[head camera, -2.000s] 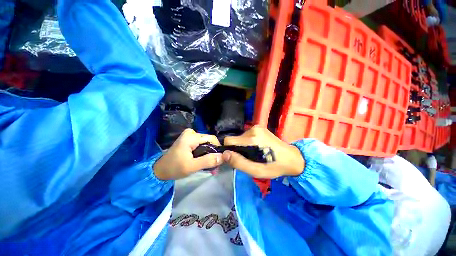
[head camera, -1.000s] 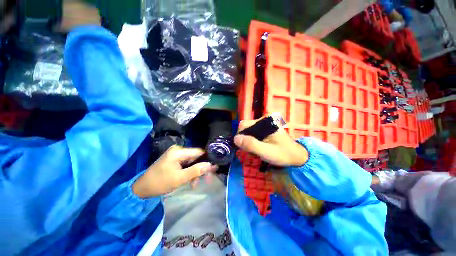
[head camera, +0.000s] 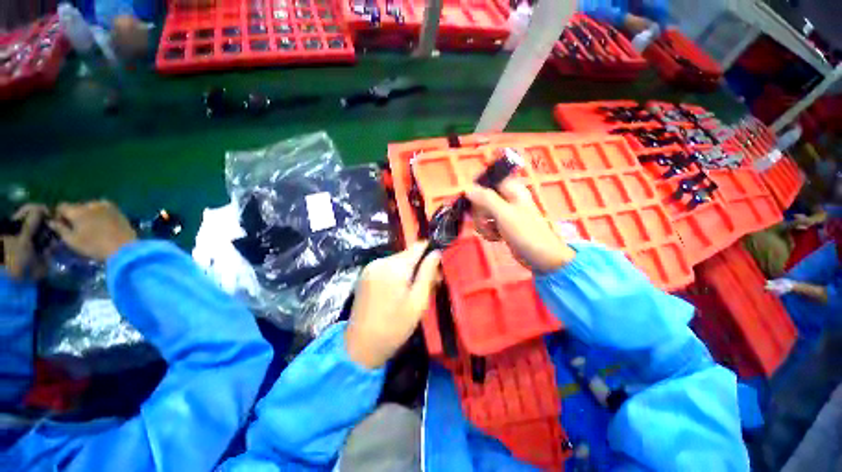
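Observation:
A wristwatch (head camera: 447, 224) with a black strap is held between my two hands, over the left edge of an orange-red watch tray (head camera: 605, 194). Its round head is between the hands. My right hand (head camera: 522, 219) grips the strap end that points up and right. My left hand (head camera: 392, 300) pinches the lower end of the watch with thumb and fingers. The tray's pockets hold no watches where I can see them. Black strips lie along the tray's left edge.
A clear plastic strap bag (head camera: 318, 241) and a white glove (head camera: 222, 263) lie left of the tray. A neighbour's hands (head camera: 78, 230) are at far left. Trays with watches (head camera: 688, 152) are right. A green belt (head camera: 305, 122), more trays and a white post (head camera: 526, 66) are beyond.
The view has tilted up to show the belt. Both hands have moved from in front of my chest to over the tray's left edge. My left hand has closed on the watch again.

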